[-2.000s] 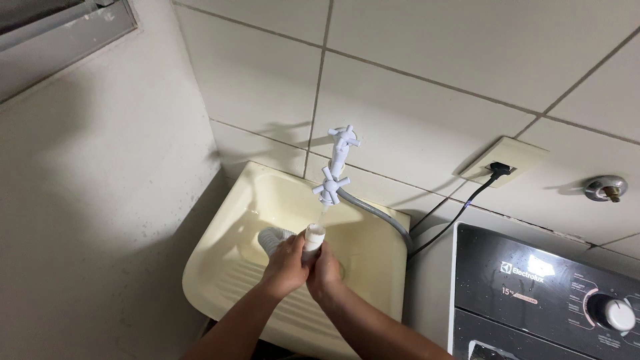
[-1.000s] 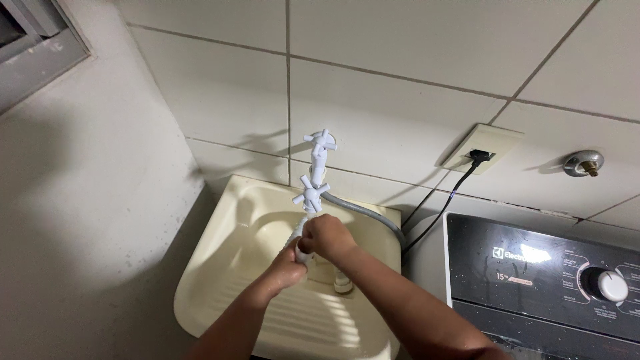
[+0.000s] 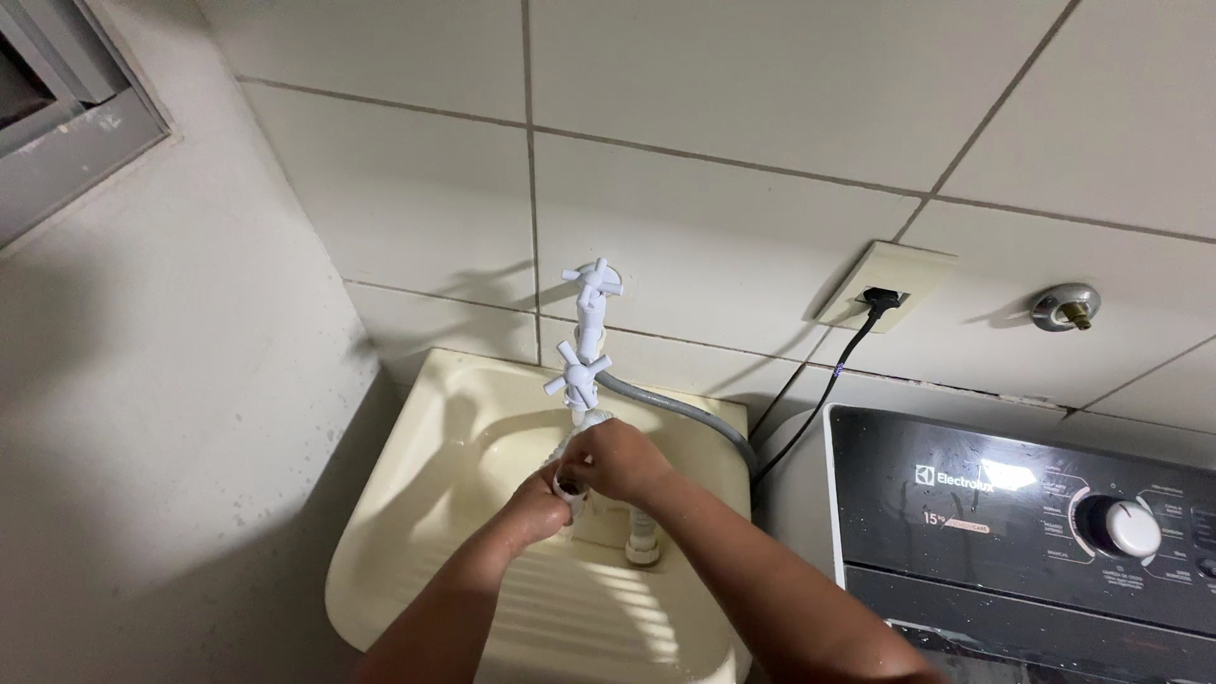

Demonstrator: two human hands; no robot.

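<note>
Below a white plastic faucet (image 3: 581,372) with cross handles, both hands are on a white plastic pipe piece (image 3: 569,487) whose dark open end faces me. My left hand (image 3: 541,506) grips it from the left. My right hand (image 3: 617,463) is at its upper right side, fingers curled against it. A ribbed whitish hose section (image 3: 595,419) shows just beyond the hands, near the spout. Another white pipe fitting (image 3: 643,540) lies in the cream laundry sink (image 3: 380,532), partly behind my right forearm. The sink has a ribbed washboard slope.
A grey hose (image 3: 679,408) runs from the faucet over the sink's right rear edge. Right of the sink stands a black-panelled Electrolux washing machine (image 3: 969,532). A black plug sits in a wall outlet (image 3: 912,275). A metal wall valve (image 3: 1066,308) is farther right.
The hands were held together around the pipe; now the right hand is at its upper right side. The white fitting right of the hands was not visible two seconds ago and shows now.
</note>
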